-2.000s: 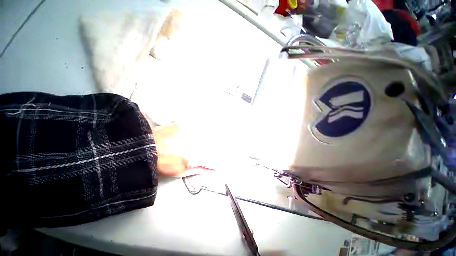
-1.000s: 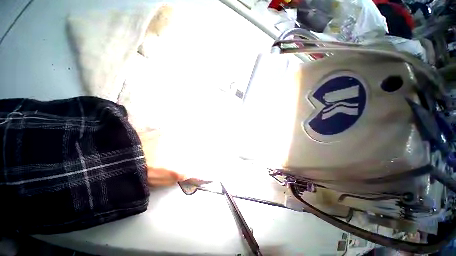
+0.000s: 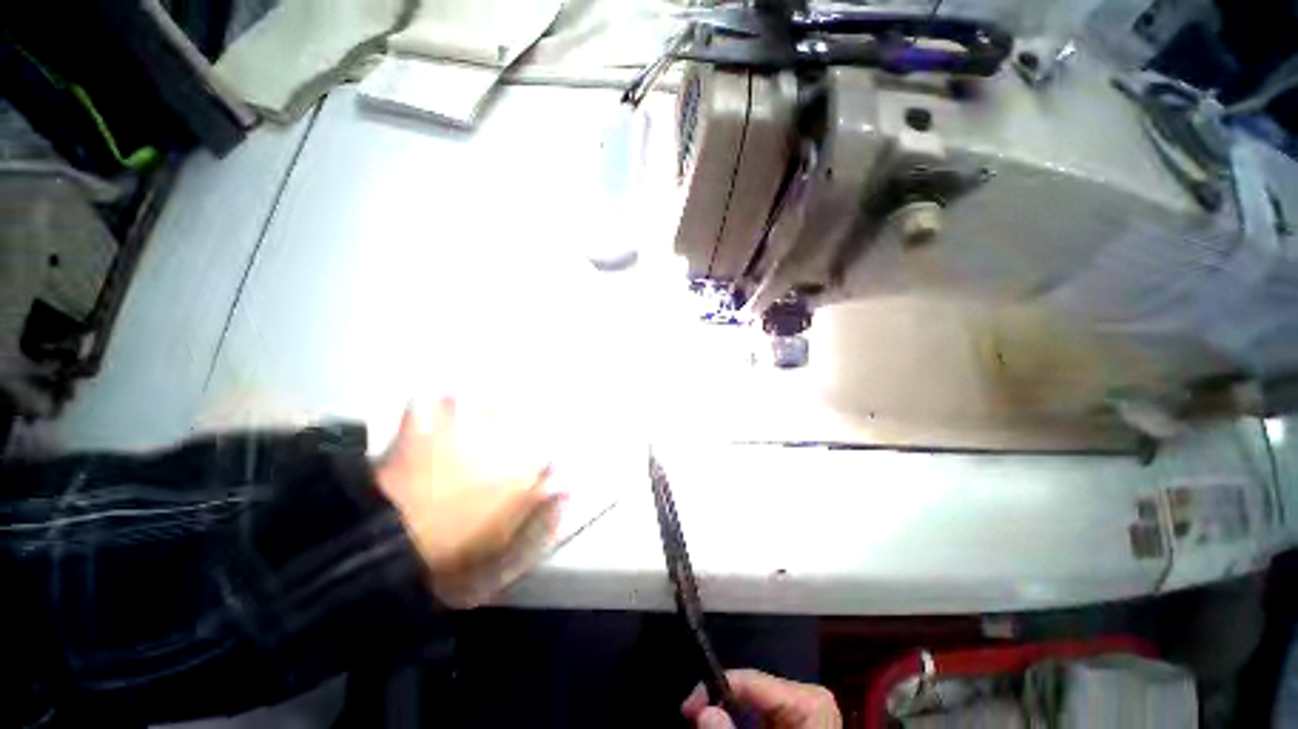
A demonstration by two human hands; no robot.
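My left hand (image 3: pixel 474 501), in a dark plaid sleeve, lies on the white table (image 3: pixel 911 527) near its front edge, left of the needle area. The lamp glare washes out its fingertips and any cloth under them. A thin dark line lies beside its fingers. My right hand (image 3: pixel 780 701), partly cut off by the bottom edge, grips a slim, dark pointed tool (image 3: pixel 675 548). The tool points up over the table edge, its tip right of my left hand. The presser foot area is lost in the glare.
The beige sewing machine head (image 3: pixel 871 178) stands at upper right, with dark snips (image 3: pixel 911 46) on top. A pale oblong piece (image 3: pixel 616 185) is left of it. Folded pale pieces (image 3: pixel 427 88) lie at upper left. A red-rimmed bin (image 3: pixel 911 661) with cloth stands below right.
The view has shifted, showing the machine head from another angle and the bin below. More of my left hand shows, with its fingers more spread. My right hand on the dark tool has come into view.
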